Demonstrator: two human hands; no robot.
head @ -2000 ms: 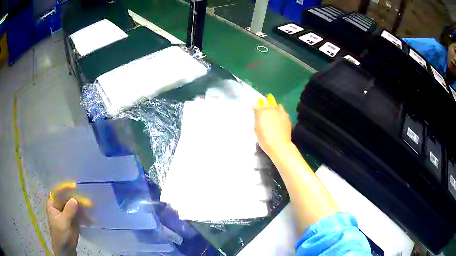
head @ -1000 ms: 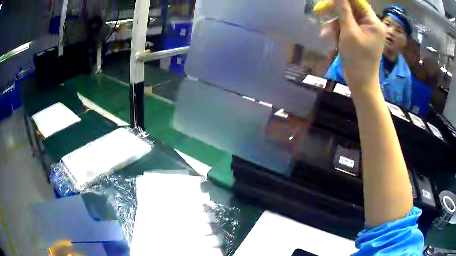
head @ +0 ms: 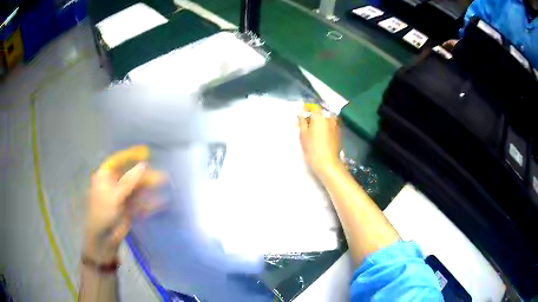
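Note:
A stack of white film sheets lies on crinkled clear plastic on the green bench. My left hand, blurred and with yellow finger cots, is left of the stack at the edge of a blurred translucent film sheet. The sheet is raised and partly overlaps the stack; the fingers are curled at it. My right hand is at the stack's upper right corner, its yellow-capped fingertips down on the edge. Whether they pinch a sheet or only press cannot be told.
Black foam trays are piled at right. A dark phone with a label lies on the white mat at lower right. More white sheets lie in plastic at upper left. A person's blue sleeve shows behind the trays.
The view has tilted back down. My right hand, which was raised with a translucent sheet hanging from it, is down at the stack's corner. My left hand is now fully in view beside a moving sheet.

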